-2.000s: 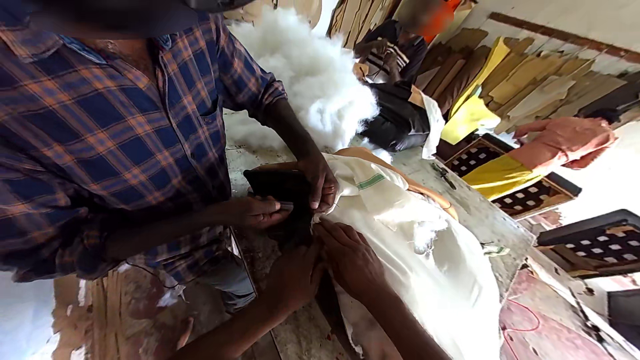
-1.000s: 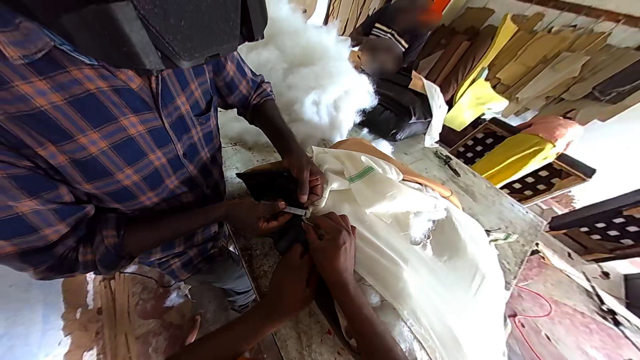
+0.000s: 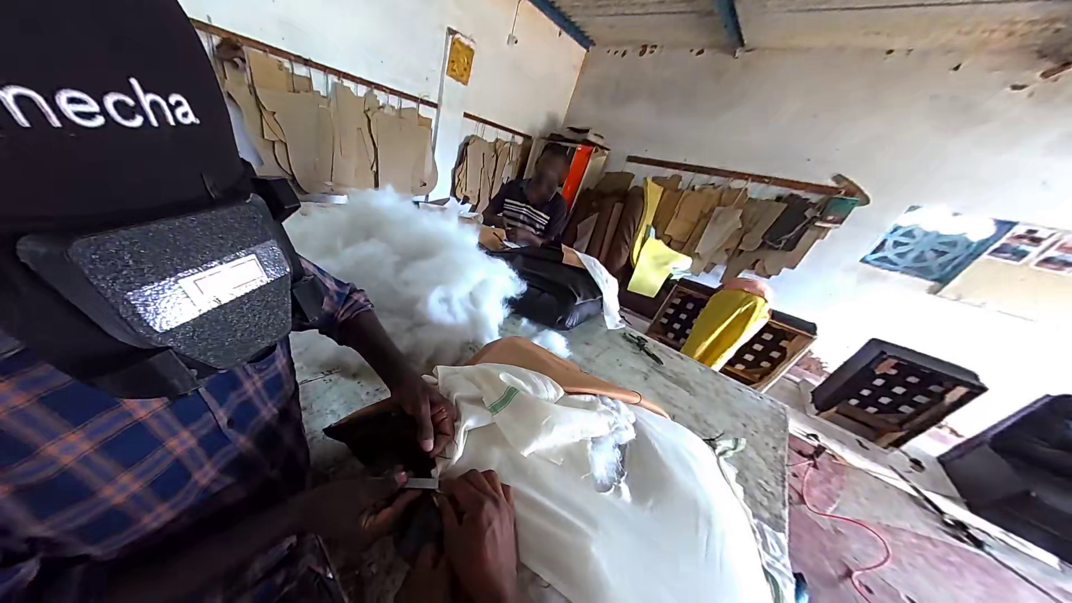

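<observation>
A large white fabric cushion cover [image 3: 603,502], with white fibre filling showing, lies on the worktable. My right hand [image 3: 481,523] is at its left edge, fingers bent and pinching the fabric. My left hand [image 3: 421,574] is low beside it, mostly in shadow and cut off by the frame, so its grip is unclear. Dark material [image 3: 377,435] and a tan leather-like panel [image 3: 544,368] adjoin the cover. Facing me, a co-worker in a plaid shirt holds the seam with one hand [image 3: 427,414] and a small flat pale strip or tool [image 3: 420,483] with the other.
The co-worker's cap and head-worn device [image 3: 184,285] fill the upper left. A fluffy heap of white fibre [image 3: 410,260] lies on the table [image 3: 729,385]. Scissors [image 3: 642,347] rest farther back. Another person [image 3: 536,201] is behind a black cushion [image 3: 553,285]. Webbed frames [image 3: 900,389] stand at the right.
The view has tilted up, showing more of the room. The co-worker's head has come farther into view. My left hand shows less than before, while my right hand stays at the cover's edge.
</observation>
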